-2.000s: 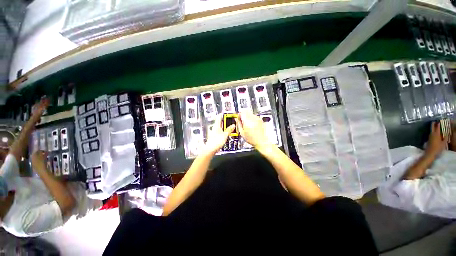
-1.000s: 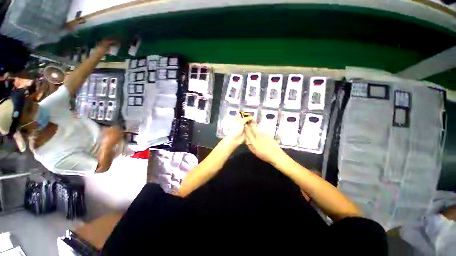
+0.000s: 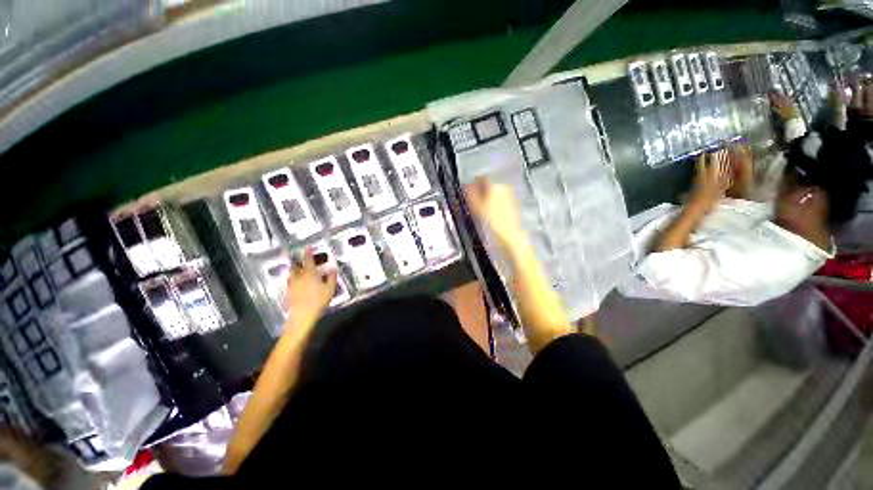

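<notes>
A clear blister tray [image 3: 212,222] with two rows of white phone bodies [image 3: 330,189] lies in front of me. My left hand [image 3: 312,285] is over the lower row, with its fingertips on a phone body there; whether it grips it I cannot tell. My right hand [image 3: 492,206] is blurred, over the left part of the grey-white tray [image 3: 574,230]; what it holds, if anything, is hidden. Two black front housings, one [image 3: 476,130] at the tray's upper left and one [image 3: 527,137] beside it, lie on this tray.
A small tray of paired parts [image 3: 170,263] and a neighbour's grey-white tray with black frames [image 3: 96,364] are at the left. A green belt [image 3: 287,105] runs behind. At the right, a co-worker in white [image 3: 737,225] sits by a clear tray with phones [image 3: 684,124].
My hands have moved apart: the left to the lower row of phone bodies, the right over to the grey-white tray. The yellow piece no longer shows. The view has turned right.
</notes>
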